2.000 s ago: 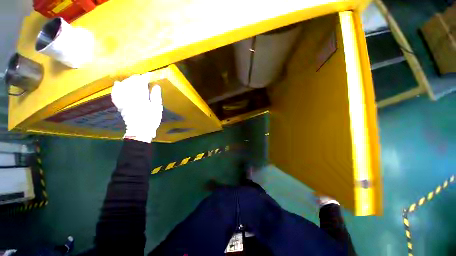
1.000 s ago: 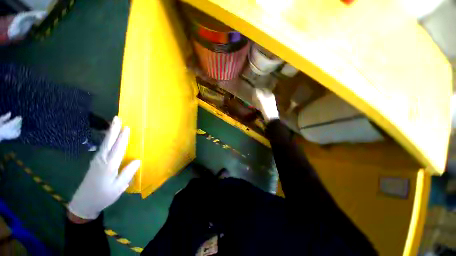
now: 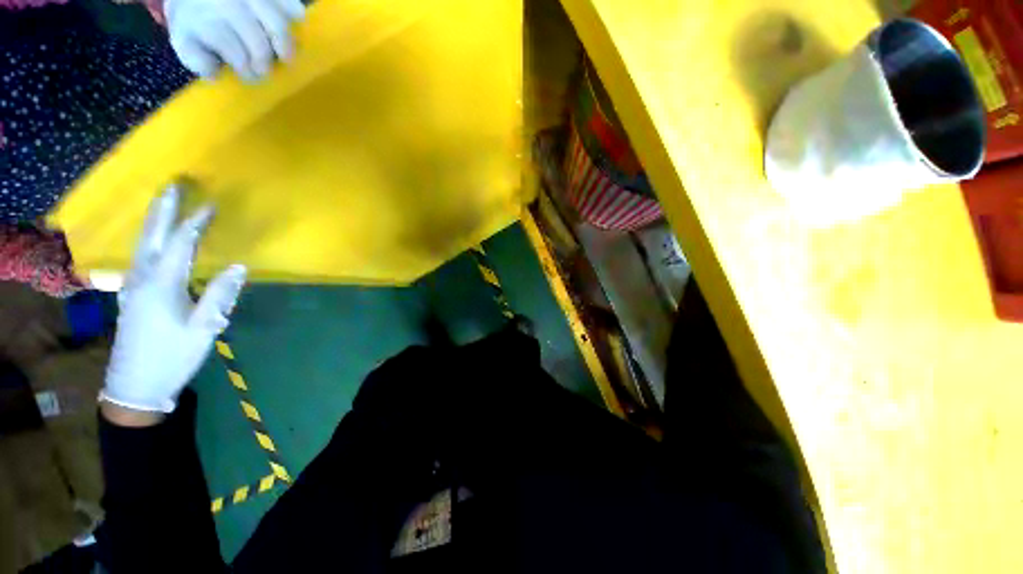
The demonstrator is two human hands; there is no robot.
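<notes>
The yellow cabinet door [image 3: 359, 146] stands open at the upper left. My left hand [image 3: 168, 303], in a white glove, is at the door's outer edge, fingers apart against the panel; no grip shows. My right hand is out of sight; its dark sleeve [image 3: 712, 370] runs under the cabinet top into the cabinet. Inside, a drum [image 3: 600, 185] with red-white stripes stands partly hidden by the cabinet top's edge.
A metal cup [image 3: 847, 123] lies or stands tilted in view on the yellow cabinet top [image 3: 886, 370], beside red objects [image 3: 998, 235]. Another person's gloved hand [image 3: 230, 34] is at the door's far edge. Yellow-black tape [image 3: 252, 420] marks the green floor.
The view has turned, bringing the cup into sight. The door appears swung further out. My right hand has gone out of sight in the cabinet. The other person's hand is now at the door.
</notes>
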